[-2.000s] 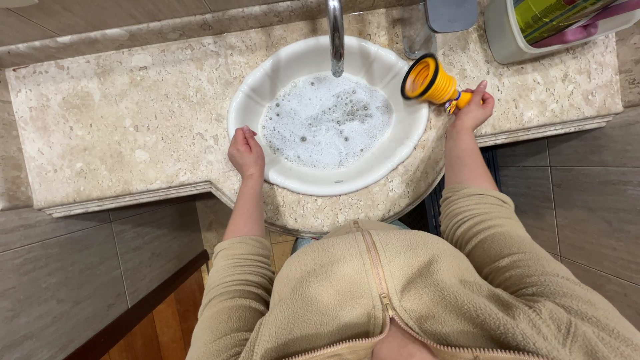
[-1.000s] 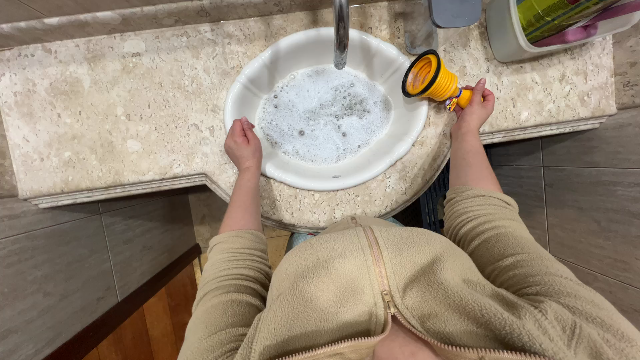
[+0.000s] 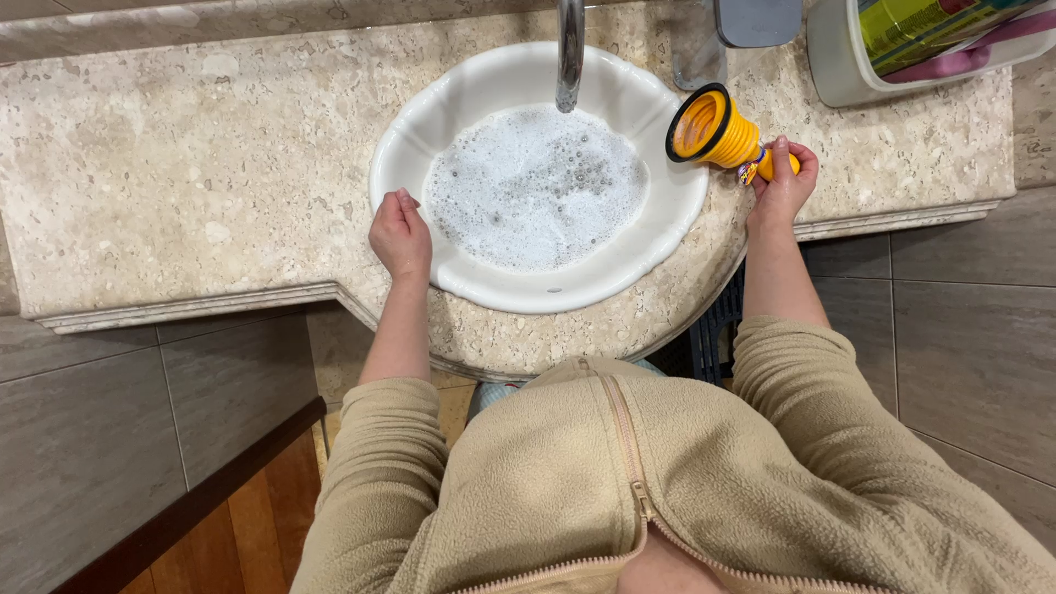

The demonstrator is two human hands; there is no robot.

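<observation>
A white oval sink (image 3: 549, 300) holds soapy water (image 3: 528, 194) with foam and bubbles that hide the drain. My right hand (image 3: 784, 183) grips the handle of a yellow ribbed plunger (image 3: 734, 139), tilted so its black-rimmed mouth faces left, over the sink's right rim. A small printed tag hangs by the handle. At the sink's left rim is my left hand (image 3: 402, 235), fingers curled closed, with nothing visible in it. Above the back of the sink a chrome faucet spout (image 3: 569, 62) points down; no water flows from it.
A stone countertop (image 3: 198, 173) surrounds the sink. Behind the plunger stand a clear container (image 3: 697, 62) and a grey plastic object (image 3: 759, 18). A translucent bin (image 3: 837, 70) with a green package and something pink sits at the back right. A dark slatted object (image 3: 714, 330) shows below the counter.
</observation>
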